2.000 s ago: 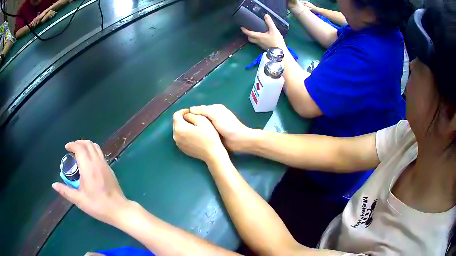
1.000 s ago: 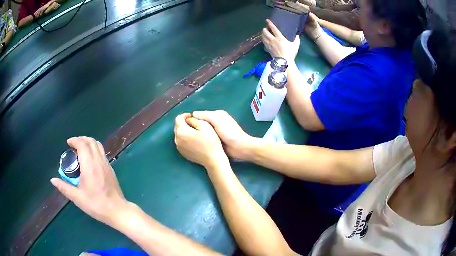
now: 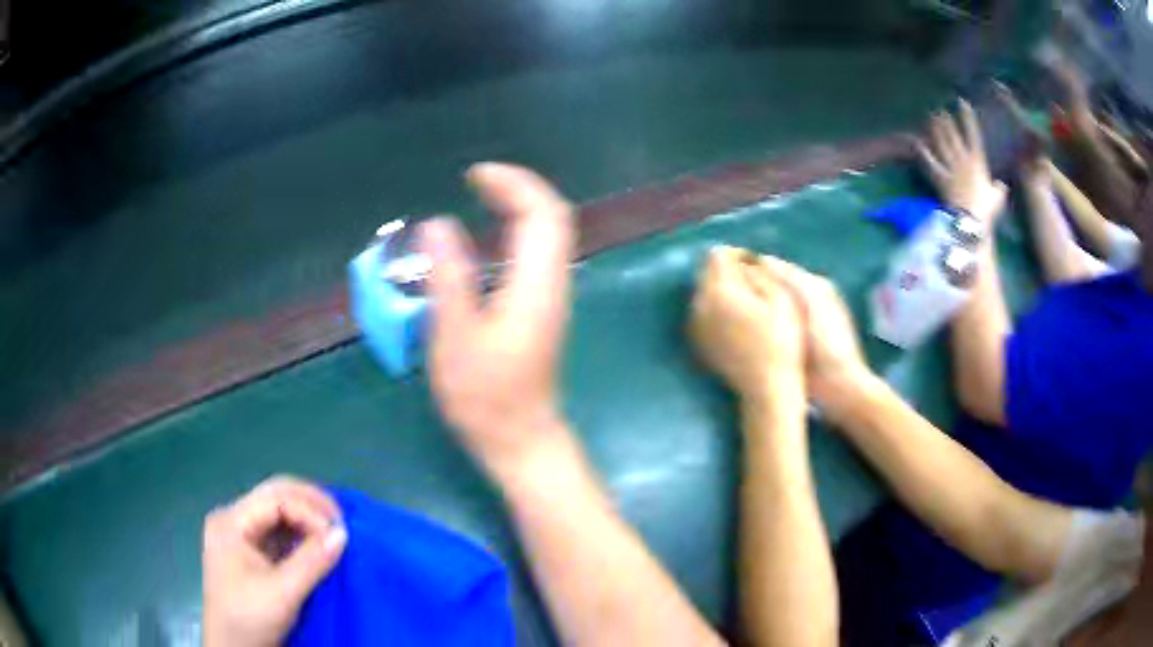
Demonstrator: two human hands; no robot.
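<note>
My right hand [image 3: 506, 310] is open, fingers spread, beside the light-blue dispenser bottle [image 3: 390, 303] with a shiny metal top. It overlaps the bottle's right edge; whether they touch is unclear. The bottle stands slightly tilted in view near the brown strip. My left hand [image 3: 272, 556] is at the lower left, partly cut off by the lower edge, fingers curled and closed at the edge of a bright blue cloth [image 3: 411, 581]. The picture is blurred.
A neighbour's clasped hands [image 3: 771, 316] rest on the green bench [image 3: 632, 506]. White bottles [image 3: 921, 284] stand farther right, with a blue patch [image 3: 904, 215] behind. Another person's raised hand [image 3: 961, 158] is beyond. The brown strip [image 3: 733, 196] borders the dark green belt [image 3: 569, 101].
The view has swung left, so things appear farther right. My right hand has opened wider and the bottle shows more. My left hand and more of the blue cloth have come into view.
</note>
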